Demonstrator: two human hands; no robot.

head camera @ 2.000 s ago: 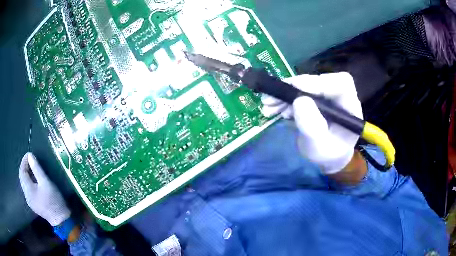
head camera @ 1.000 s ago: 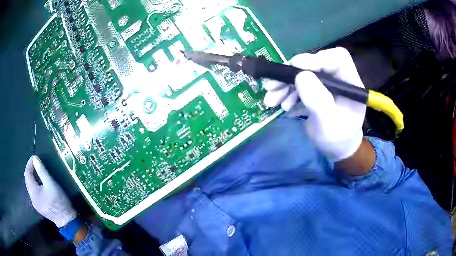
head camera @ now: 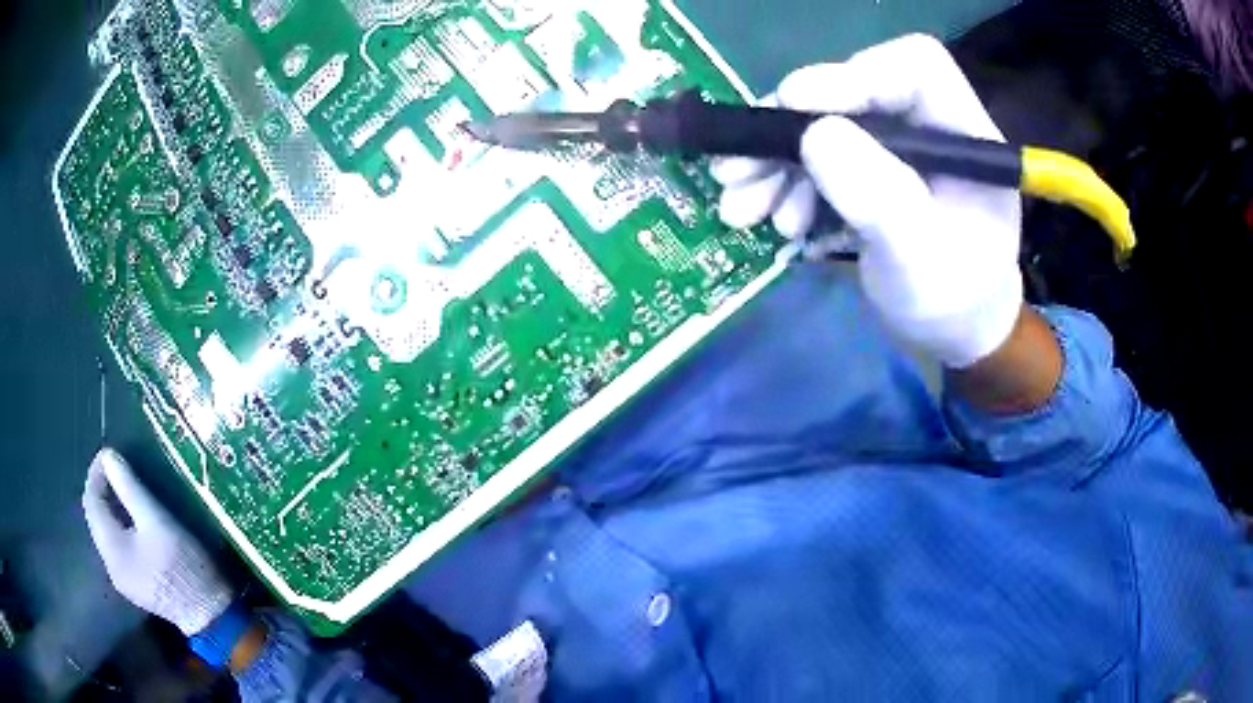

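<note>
A large green printed circuit board (head camera: pixel 454 371) lies solder side up, with a white border line and shiny silver areas. My right hand (head camera: pixel 907 206), in a white glove, is shut on a soldering iron (head camera: pixel 742 131) with a black handle and yellow rear end. Its dark tip is at the silver area in the board's upper middle; contact is hard to tell in the glare. My left hand (head camera: pixel 149 543), in a white glove, is left of the board, fingers pinched on a very thin solder wire (head camera: pixel 103 398) that points up.
A dark green mat (head camera: pixel 838 35) lies under and behind the board. A blue strap (head camera: pixel 220 636) is at my left wrist. My blue-sleeved body is close to the board's near edge. Dark, unclear material lies at the right.
My right hand has moved up and slightly right, bringing the iron's handle nearer level, with its tip still over the same area. My left hand has shifted slightly right and down.
</note>
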